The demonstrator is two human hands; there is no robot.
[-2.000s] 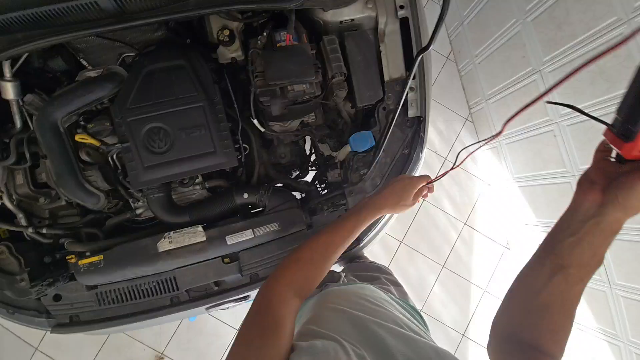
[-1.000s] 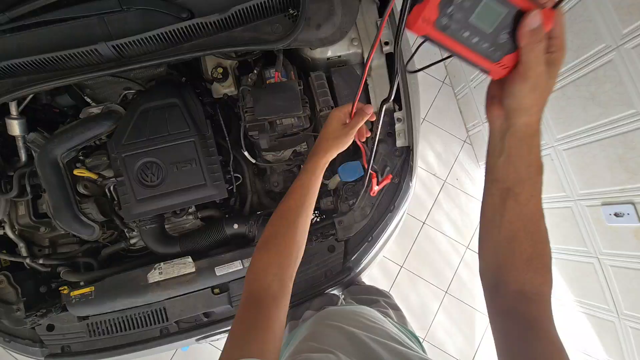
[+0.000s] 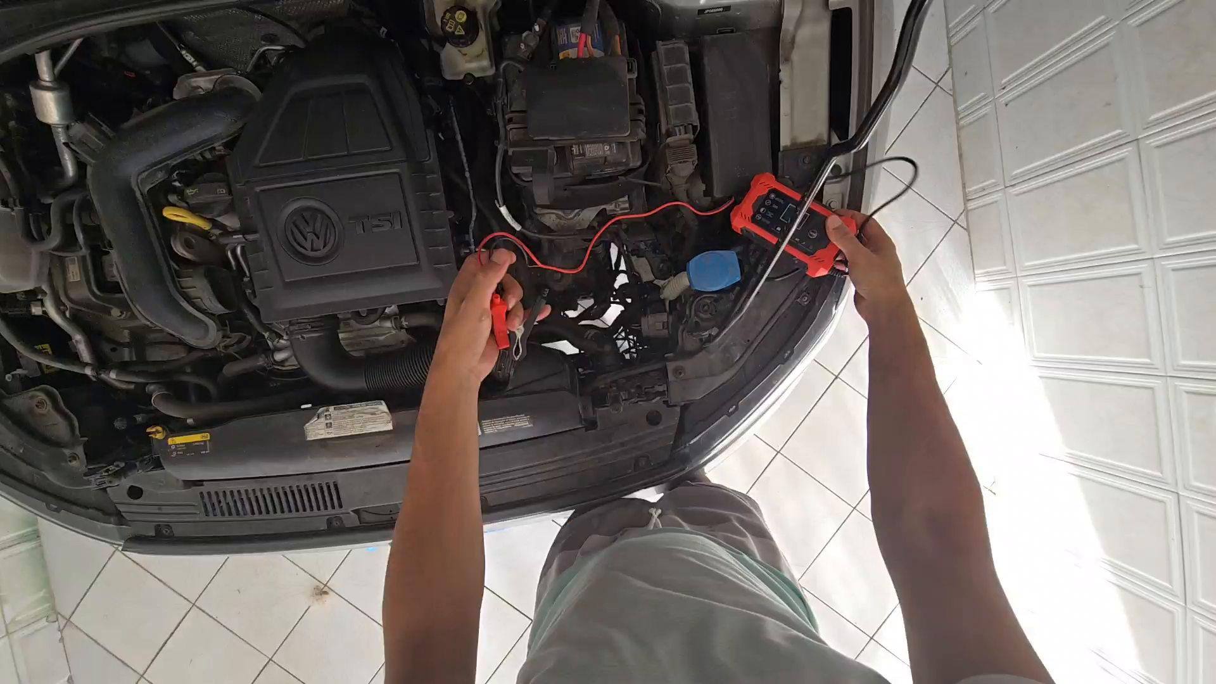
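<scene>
My left hand (image 3: 480, 313) is closed around battery clamps, a red one (image 3: 500, 321) and what looks like a black one beside it, over the engine bay near the ribbed intake hose. In my right hand (image 3: 864, 256) is a red and black battery charger (image 3: 790, 224), gripped at its right end above the right edge of the bay. A red cable (image 3: 608, 228) runs between the charger and my left hand. The hood prop rod (image 3: 798, 214) passes in front of the charger. The car battery (image 3: 575, 100) sits under a black cover, touched by neither hand.
A Volkswagen engine cover (image 3: 342, 199) lies left of my left hand. The blue reservoir cap (image 3: 713, 271) is below the charger. The front panel (image 3: 370, 446) crosses beneath my left forearm. White tiled floor (image 3: 807, 408) and a tiled wall (image 3: 1092, 313) are to the right.
The charger has come down from the upper right to the bay's right edge in my right hand. My left hand has moved left from beside the prop rod and now holds the clamps.
</scene>
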